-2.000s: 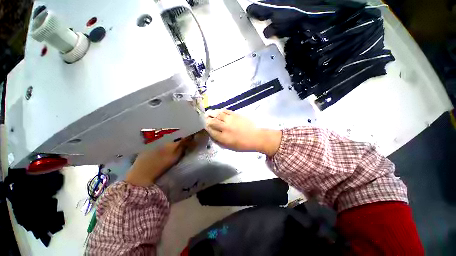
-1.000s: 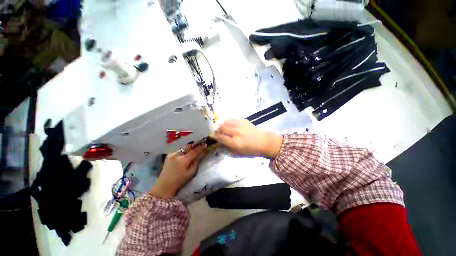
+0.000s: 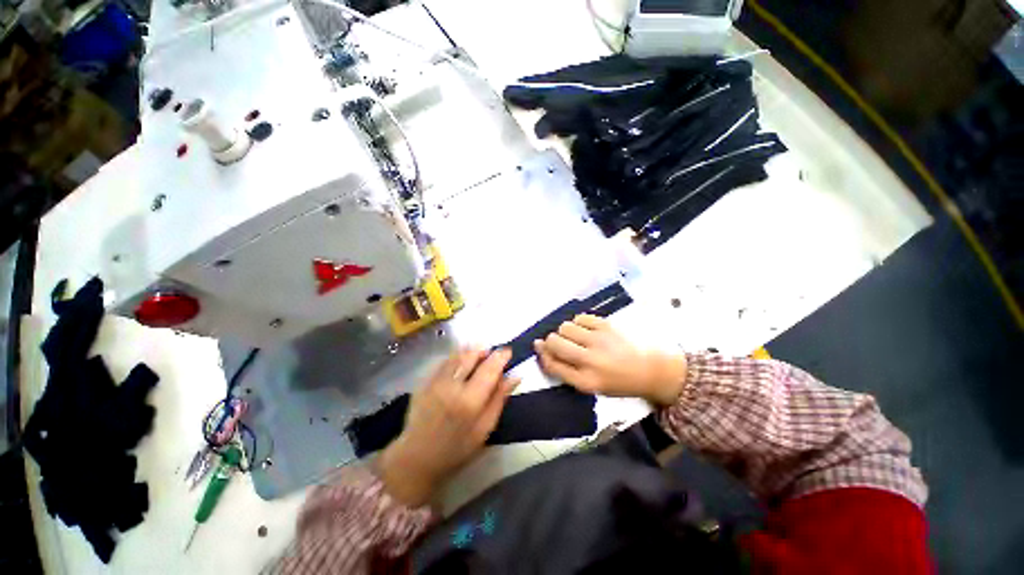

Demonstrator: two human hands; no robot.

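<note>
My left hand (image 3: 455, 410) and my right hand (image 3: 601, 357) are close together in front of the machine head. Both have their fingers on a black zipper strip (image 3: 582, 315) with a pale centre line, which runs up to the right from my left fingers. My left hand also lies across a plain black fabric piece (image 3: 545, 416) flat at the near edge. The fingers partly hide the strip's near end. The yellow finger guard (image 3: 427, 303) at the needle area is in view, away from both hands.
The white sewing machine head (image 3: 281, 247) stands at left with a red knob (image 3: 166, 308). A black zipper pile (image 3: 674, 146) lies at upper right. A black fabric pile (image 3: 84, 421) lies at far left. A green-handled tool (image 3: 213, 494) and tangled cords (image 3: 230, 425) lie left of the bed.
Both hands have moved from the needle area toward the near edge, bringing the zipper strip along. The yellow guard is now uncovered. The camera view has shifted.
</note>
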